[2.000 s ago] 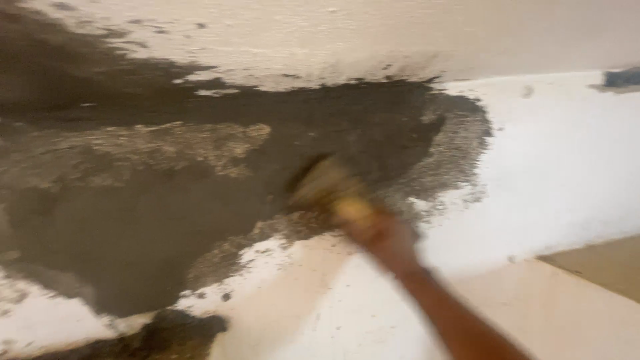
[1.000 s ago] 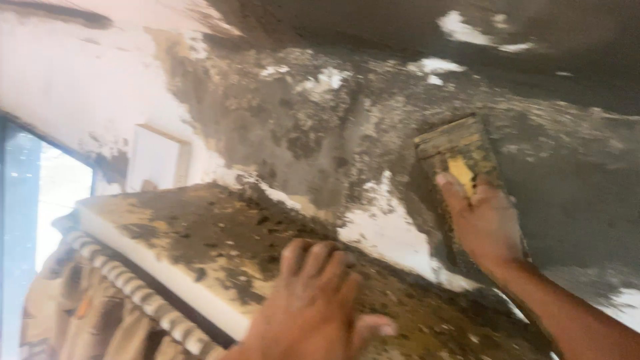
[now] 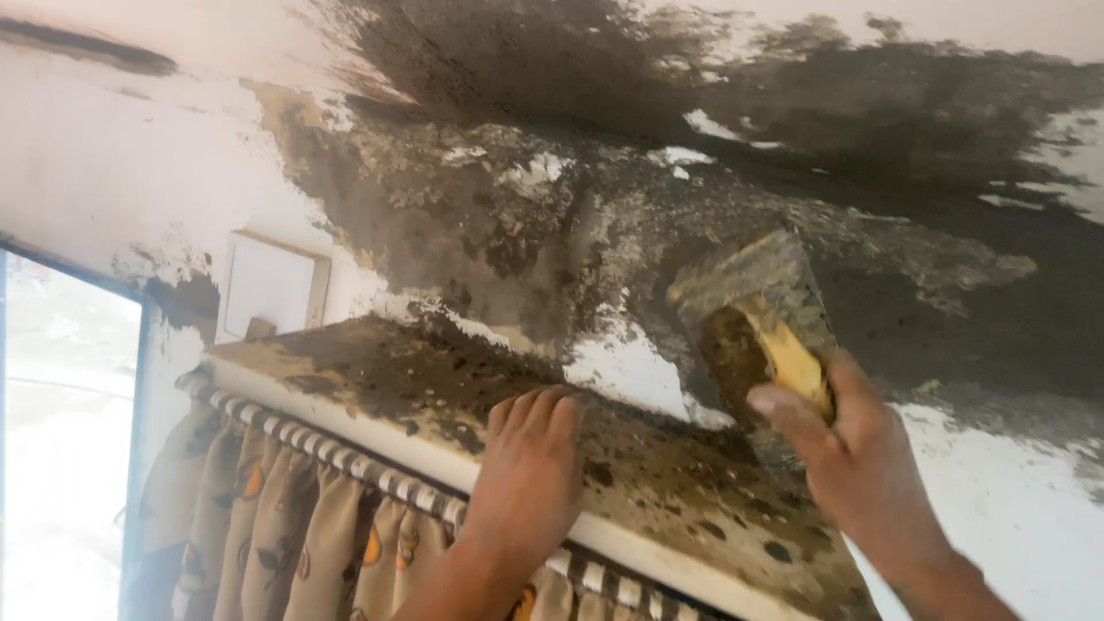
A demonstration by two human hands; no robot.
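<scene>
My right hand point(image 3: 862, 448) grips the yellow handle of a mortar-caked plastering float point(image 3: 759, 302), whose flat plate lies at the wall just above a shelf-like ledge. Around it spreads dark wet mortar point(image 3: 931, 302), with bare white wall patches point(image 3: 625, 371) to its left and below. My left hand point(image 3: 530, 461) rests with bent fingers on the top of the ledge point(image 3: 673, 483), which is strewn with dark mortar droppings. Nothing shows in the left hand, though its palm is hidden.
A patterned curtain point(image 3: 336, 535) hangs from a rod point(image 3: 319, 444) below the ledge's front edge. A bright window point(image 3: 69, 431) stands at the left. Near the ledge's left end, a white square box point(image 3: 272, 285) is on the wall. Mortar also covers the surface above.
The view has swung left since two seconds ago. My left hand, out of sight then, shows on the ledge in the last two frames. The float is tilted differently from one second ago.
</scene>
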